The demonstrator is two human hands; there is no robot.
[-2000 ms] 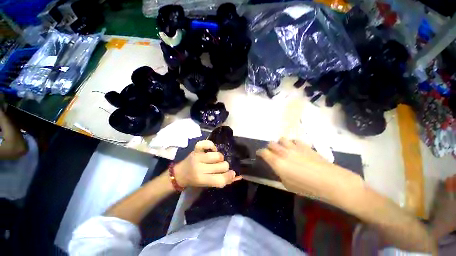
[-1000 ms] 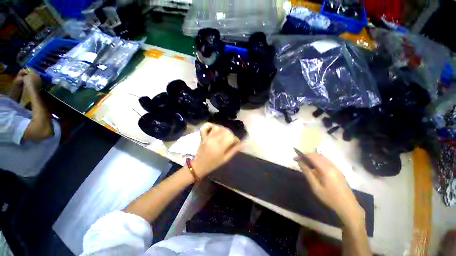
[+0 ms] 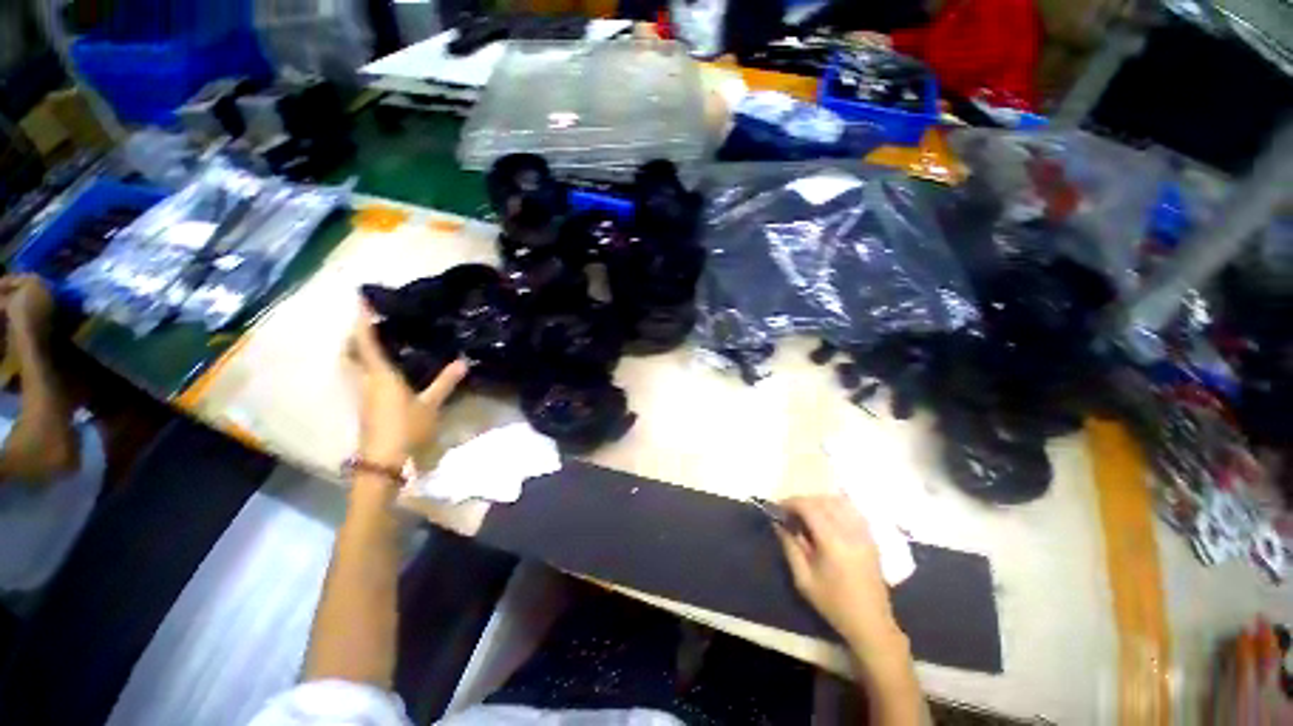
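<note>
My left hand is at the left pile of glossy black round housings, fingers spread against the nearest one; blur hides whether it grips it. My right hand is over the right part of the black work mat, fingers closed on a small thin dark item that I cannot identify. Another black housing lies just behind the mat's left part. A crumpled white wipe lies at the mat's left end. A white piece shows beside my right hand.
A clear bag with dark contents lies behind small black parts. More black housings are piled at right, near orange tape. A translucent box stands behind. Silvery packets lie at left. A person's arm is at far left.
My left hand has moved from beside the mat to the left pile. The housing it held two seconds ago is no longer there. My right hand stays over the mat. The view has shifted.
</note>
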